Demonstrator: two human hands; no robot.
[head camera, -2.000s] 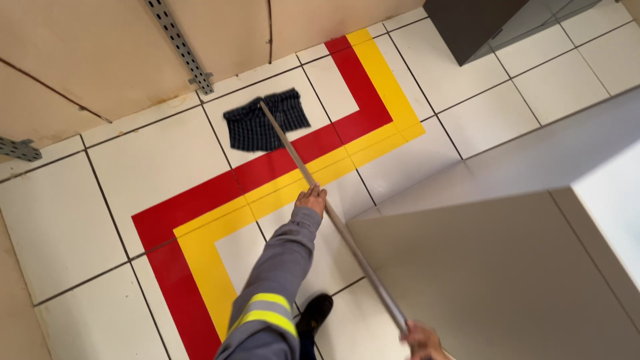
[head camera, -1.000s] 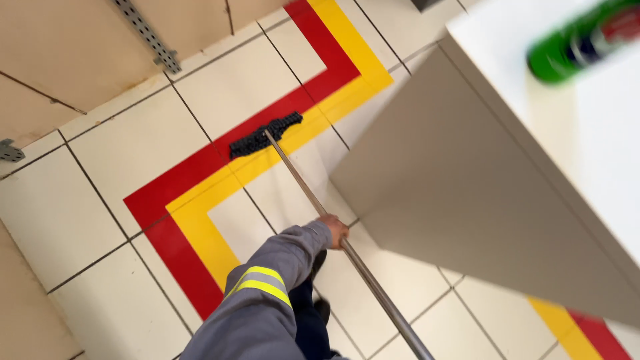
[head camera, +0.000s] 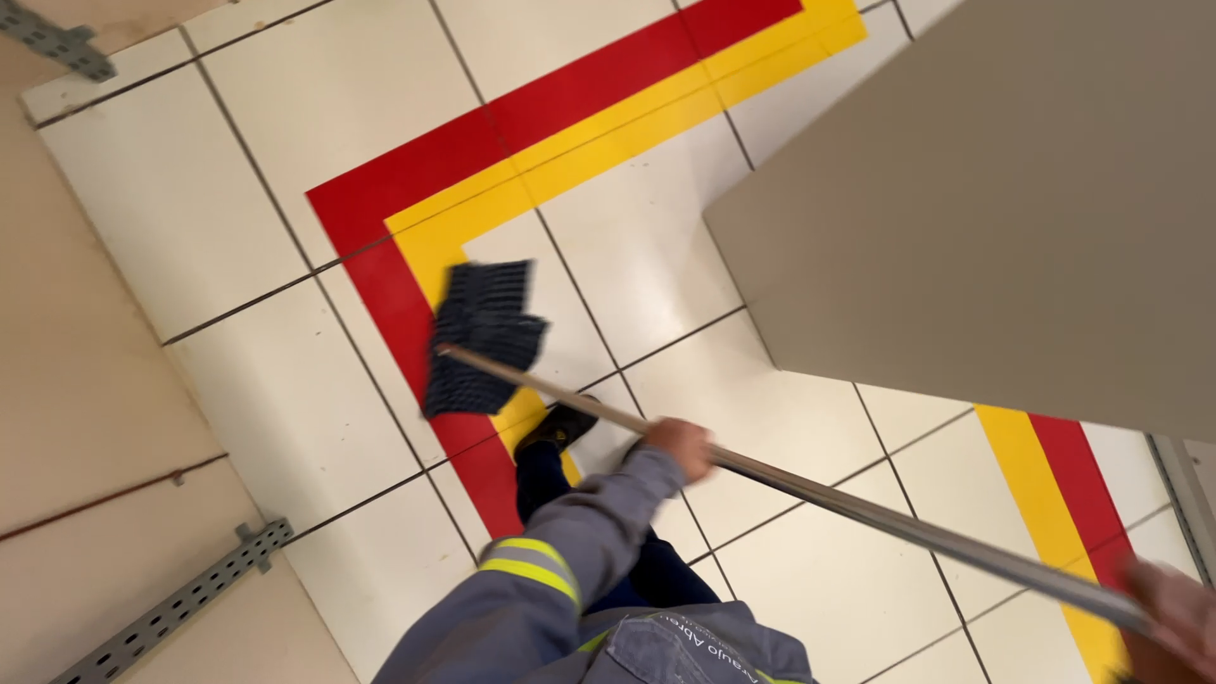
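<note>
My left hand (head camera: 679, 448), in a grey sleeve with reflective bands, is closed around the middle of a long metal pole (head camera: 855, 503). My right hand (head camera: 1173, 608), blurred and partly cut off at the right edge, grips the pole's upper end. At the pole's far end a dark ribbed cloth (head camera: 484, 332) lies on the floor, folded over itself. It covers part of the red and yellow floor stripes (head camera: 380, 285) near their corner, just beyond my shoe (head camera: 560, 425). Whatever is under the cloth at the pole's end is hidden.
A large grey-beige cabinet or counter panel (head camera: 978, 218) stands at the right, close above the pole. Beige wall panels (head camera: 85, 313) with perforated metal rails (head camera: 180, 608) run along the left. White floor tiles (head camera: 256, 114) with dark joints surround the stripes.
The cloth end of the pole has moved along the stripes, past their corner and closer to my feet. The cloth, bunched a second ago, is more spread out. The view has shifted.
</note>
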